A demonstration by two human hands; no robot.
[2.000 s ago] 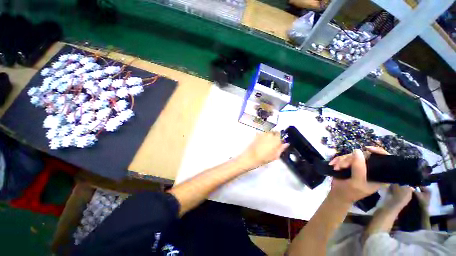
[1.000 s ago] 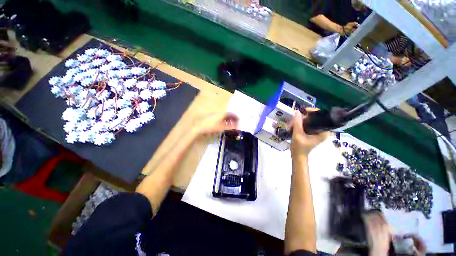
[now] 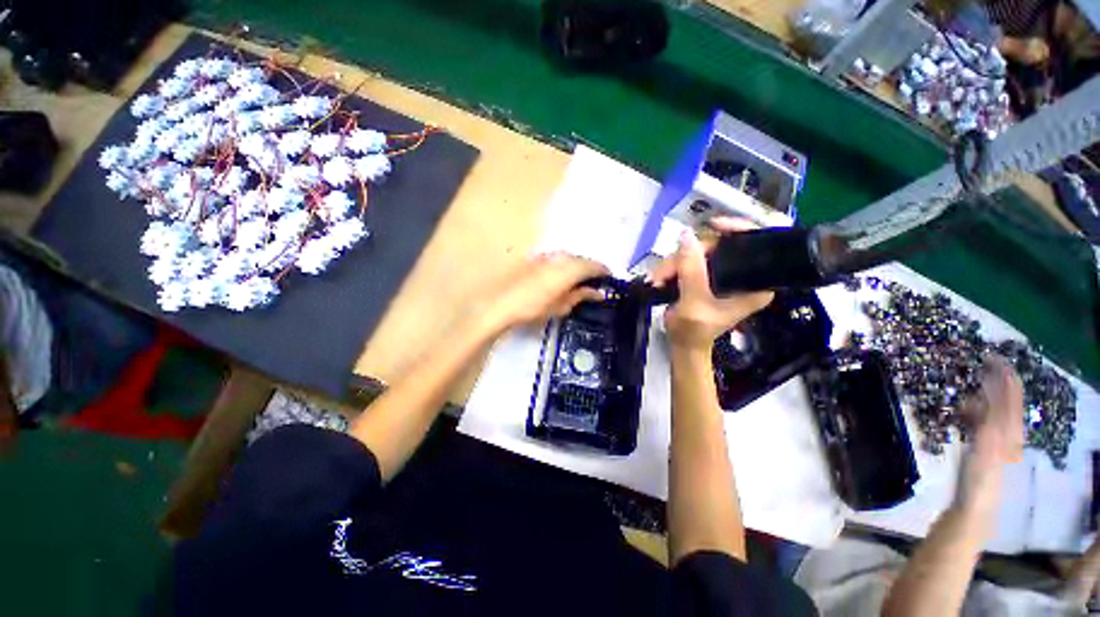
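Note:
A black plastic housing [image 3: 587, 376] lies open side up on the white sheet [image 3: 513, 383] in front of me. My left hand [image 3: 557, 289] is at its upper left corner, fingers on the edge. My right hand [image 3: 703, 295] holds the black electric screwdriver [image 3: 766, 259] nearly level, its tip end toward the housing's top edge. The tip and any screw are too dark to make out. The screw feeder [image 3: 738, 176], with its blue side, stands just behind my right hand.
A second housing [image 3: 768, 342] lies right of my right wrist, a third [image 3: 865, 430] farther right. Another person's hand [image 3: 996, 412] is over the small metal parts [image 3: 923, 338]. Wired white parts [image 3: 247, 181] heap on the black mat [image 3: 410, 199]. The green belt [image 3: 470, 60] carries a black housing [image 3: 606, 30].
My right hand and screwdriver have moved from the feeder to the housing's top edge. A housing now lies beside my right wrist. The other person's hand has moved up to the small parts.

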